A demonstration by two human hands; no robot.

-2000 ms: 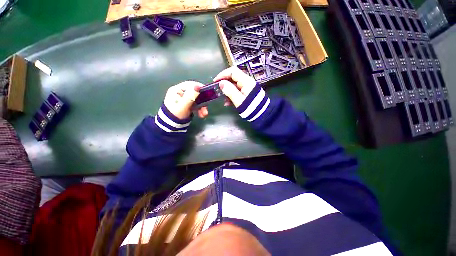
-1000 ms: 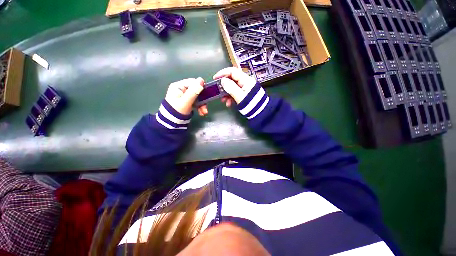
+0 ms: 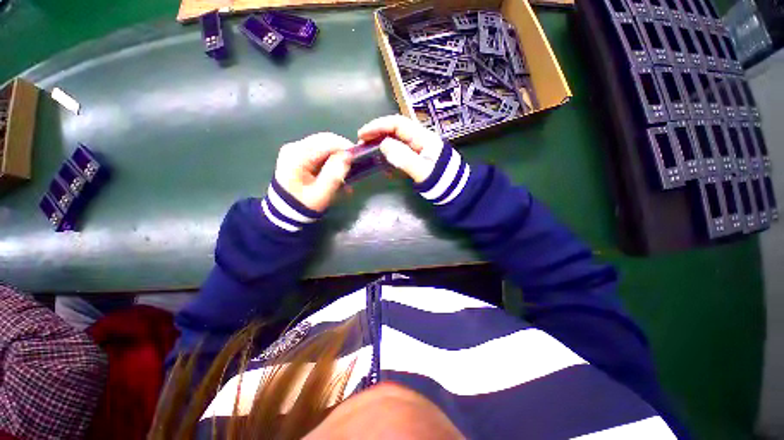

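My left hand (image 3: 311, 170) and my right hand (image 3: 402, 146) hold a small dark device unit (image 3: 365, 161) between them, above the bench in front of my chest. My left hand grips its left end and my right hand its right end. The fingers cover both ends, and its face is tilted and hard to see. An open carton (image 3: 548, 64) of loose grey-black faceplates (image 3: 427, 63) stands just beyond my right hand.
Finished units (image 3: 669, 155) lie in rows on black foam (image 3: 632, 206) at the right. Several housings (image 3: 262, 33) lie at the far left of the carton, and more (image 3: 69, 189) at the left. A white piece (image 3: 65, 100), another carton (image 3: 19, 129) and a person's checked sleeve (image 3: 47, 361) are at the left.
The unit in my hands has tilted, so its window shows less than before. My left hand has shifted slightly. The checked clothing at the left has moved.
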